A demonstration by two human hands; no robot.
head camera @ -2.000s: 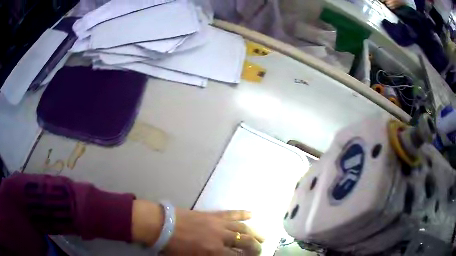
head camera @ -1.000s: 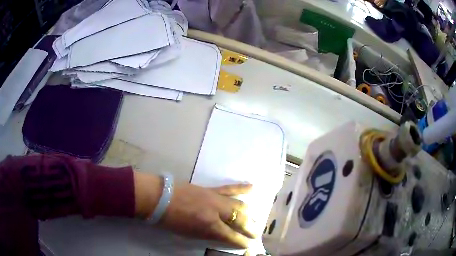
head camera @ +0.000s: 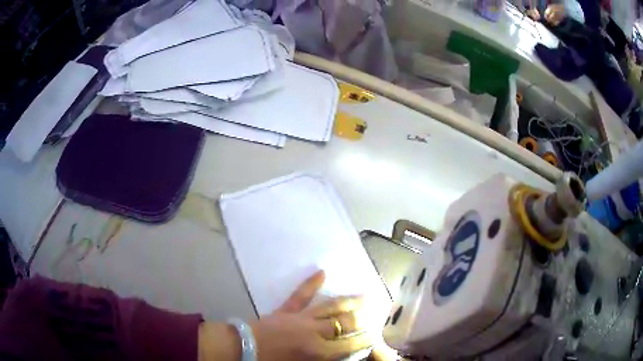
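A white-backed panel (head camera: 289,229) with a dark thin edge lies flat on the table, left of the cream sewing machine head (head camera: 458,261). My left hand (head camera: 317,328), with a ring and a pale bangle, lies flat on the panel's near end, fingers spread and pointing at the bright lamp glow under the head. The needle and presser foot are hidden by the head and the glare. Part of the steel bed plate (head camera: 384,250) shows beside the panel. My right hand is not in view.
A neat purple stack (head camera: 130,166) lies on the left. A fanned white pile (head camera: 204,70) lies at the far edge, with a narrow white piece (head camera: 49,106) in the far left. Yellow tape (head camera: 350,125) marks the table. A trough beyond holds loose thread (head camera: 557,134) and bobbins.
The white panel has turned, its far end swinging left, so more of the steel plate shows. My left hand stays on its near end.
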